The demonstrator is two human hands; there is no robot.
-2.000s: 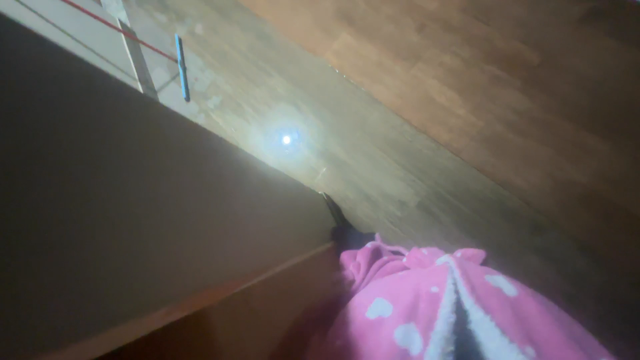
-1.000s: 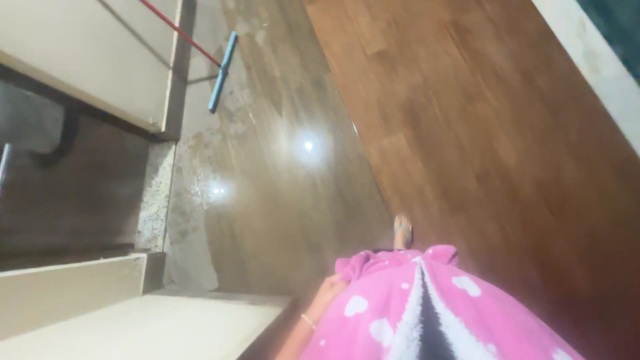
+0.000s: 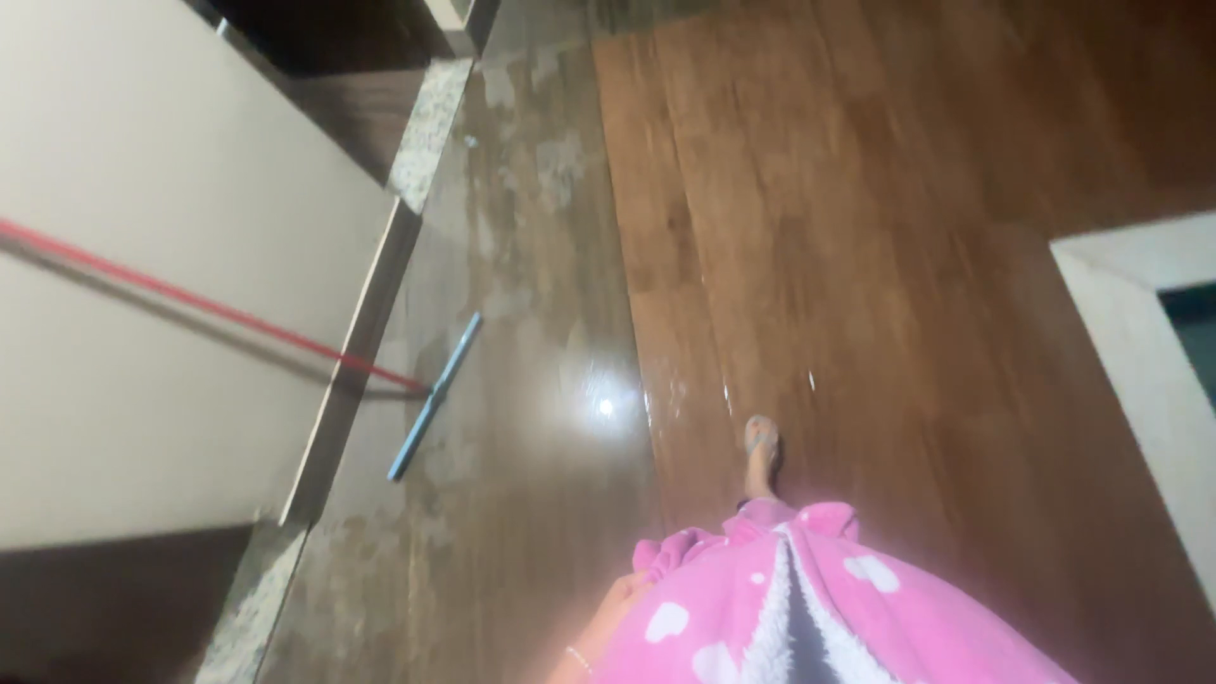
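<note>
My left hand [image 3: 624, 594] is at the bottom, against the gathered edge of a pink robe [image 3: 912, 608] with white hearts; its fingers are partly hidden by the cloth, and a thin bracelet circles the wrist. My right hand is out of view. A floor squeegee with a blue head [image 3: 435, 397] and a red handle [image 3: 199, 302] leans against the pale wall at the left, its head on the wet floor. Neither hand touches it. One foot in a flip-flop [image 3: 762, 435] stands on the brown wood-look floor.
Wet, patchy flooring [image 3: 532, 285] runs between the wall and the brown floor [image 3: 855, 237]. Speckled stone thresholds [image 3: 432, 133] mark dark doorways at the left. A white frame [image 3: 1121, 380] with a dark green inside stands at the right.
The view has swung and moved along the wall, so the squeegee now shows lower and nearer. The foot has come into view since the earliest frame. My left hand stays by the robe.
</note>
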